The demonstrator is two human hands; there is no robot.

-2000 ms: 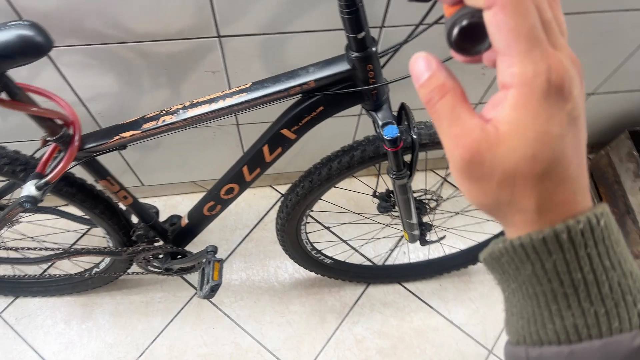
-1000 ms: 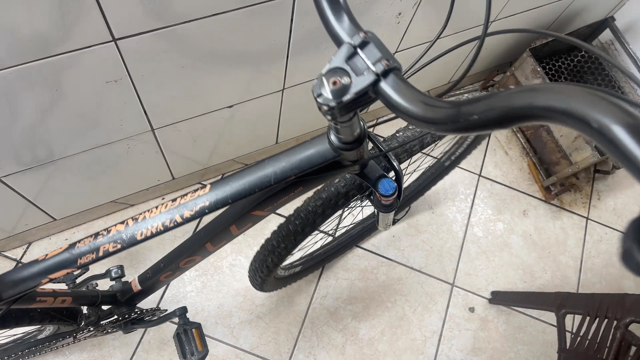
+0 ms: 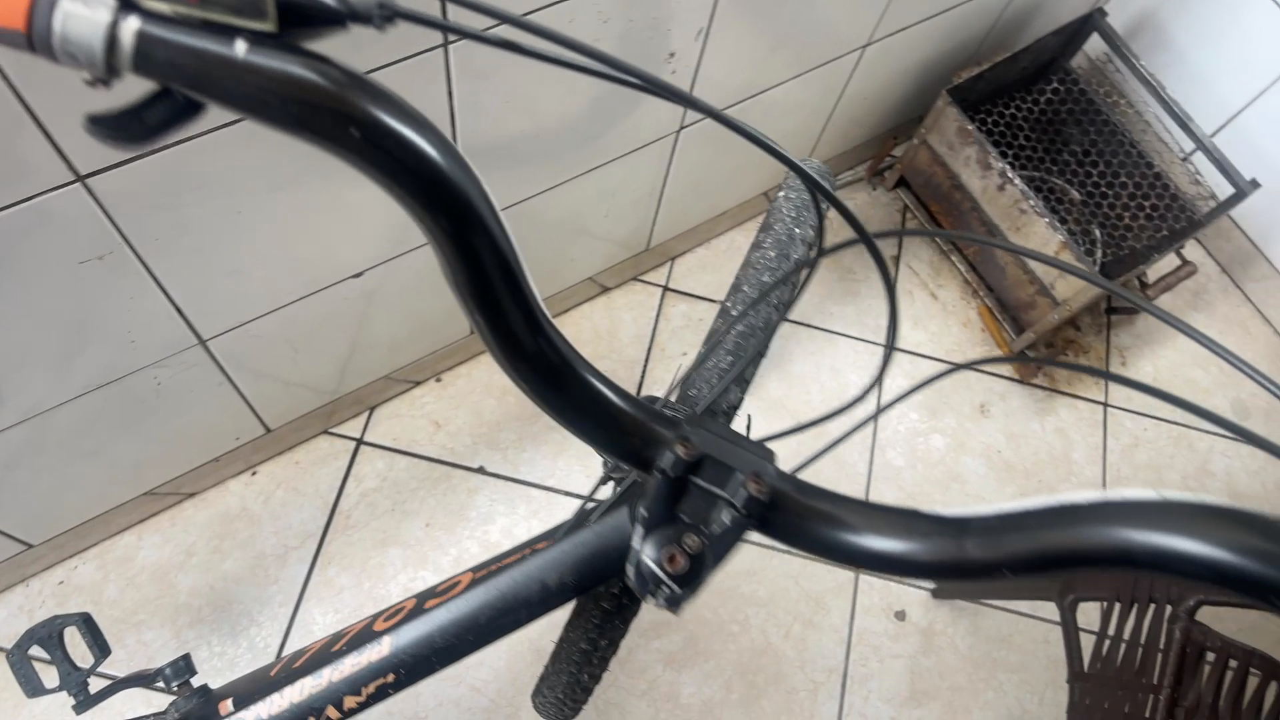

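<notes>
Neither my left hand nor my right hand shows in the head view now. A black bicycle handlebar [image 3: 480, 240] curves across the picture, clamped at its middle by a stem [image 3: 695, 510] with rusty bolts. At the upper left are part of an orange and black grip [image 3: 22, 25] and a dark lever [image 3: 145, 115]. Beneath the bar, the knobbly front tyre [image 3: 760, 285] is turned at an angle to the black Colli frame [image 3: 450, 620]. Black cables [image 3: 890, 290] loop ahead of the bar. A pedal [image 3: 58, 653] is at the lower left.
A rusty metal box with a honeycomb mesh [image 3: 1075, 165] stands on the floor at the upper right, near the corner. Grey-white wall tiles [image 3: 130, 270] run behind the bicycle. A dark brown slatted plastic chair [image 3: 1130, 640] is at the lower right, partly under the bar.
The hand seen near the grip two seconds ago is out of view. The front wheel and handlebar have turned relative to the frame. The view has swung over the handlebar.
</notes>
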